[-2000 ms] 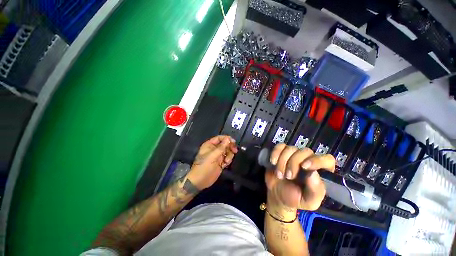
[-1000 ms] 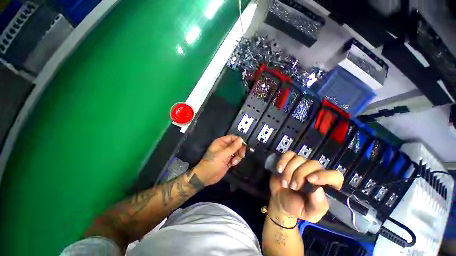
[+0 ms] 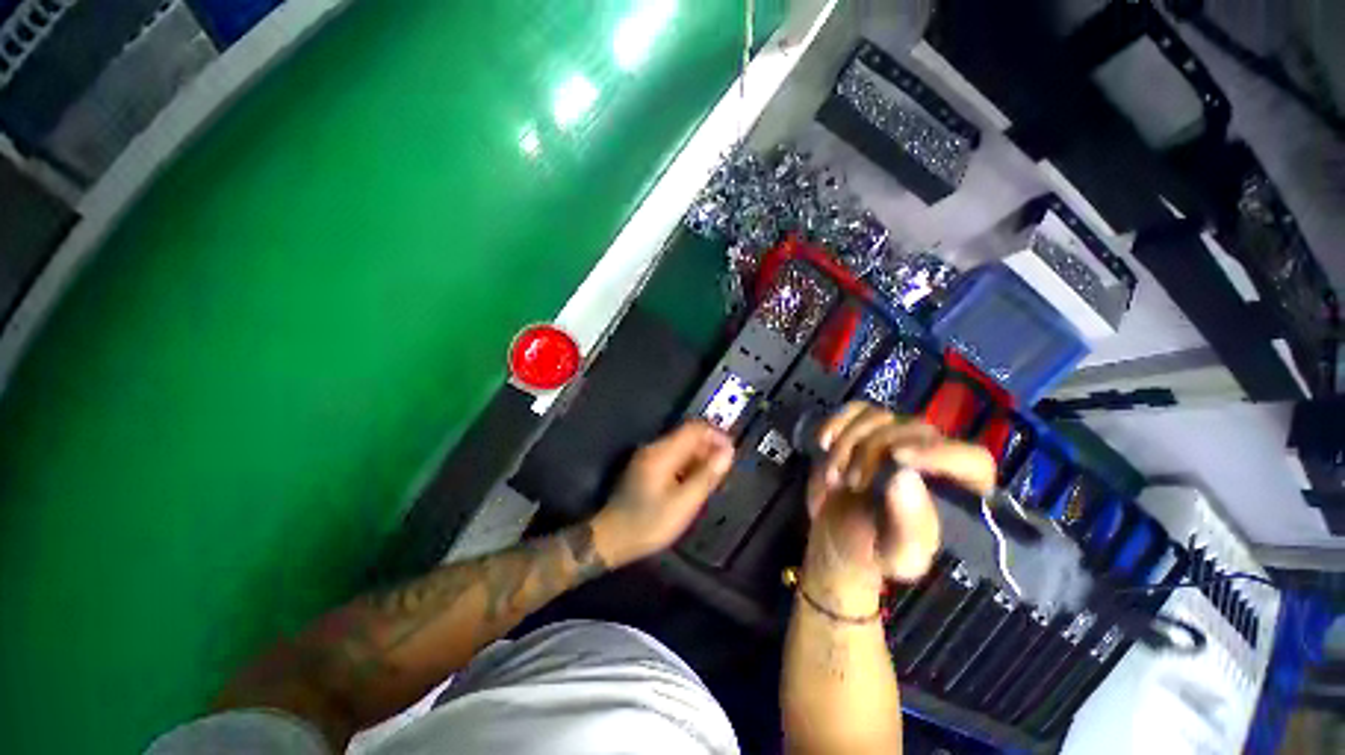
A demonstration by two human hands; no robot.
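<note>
My right hand [image 3: 882, 494] is closed around the electric screwdriver [image 3: 1040, 568], whose dark front end points left over the row. My left hand [image 3: 671, 487] is beside the lower part of the leftmost black housings [image 3: 755, 354], thumb and fingertips together; whether a small part is between them cannot be seen. Metal plates [image 3: 729, 401] sit on the housings, one silver-white plate close above my left fingertips and another just left of the screwdriver's front end. My right hand and the screwdriver hide the middle of the row.
The red pot [image 3: 544, 359] stands on the white edge of the green conveyor belt [image 3: 339, 295]. Behind the row are red parts bins [image 3: 956, 409], a blue tray [image 3: 1006, 333], loose metal fittings [image 3: 797, 199] and hardware boxes [image 3: 900, 121]. A white tray [image 3: 1180, 649] is at the right.
The view has shifted, so the row sits lower in the picture. My right hand with the screwdriver has moved closer to the plates at the left end. My left hand remains near the leftmost housings.
</note>
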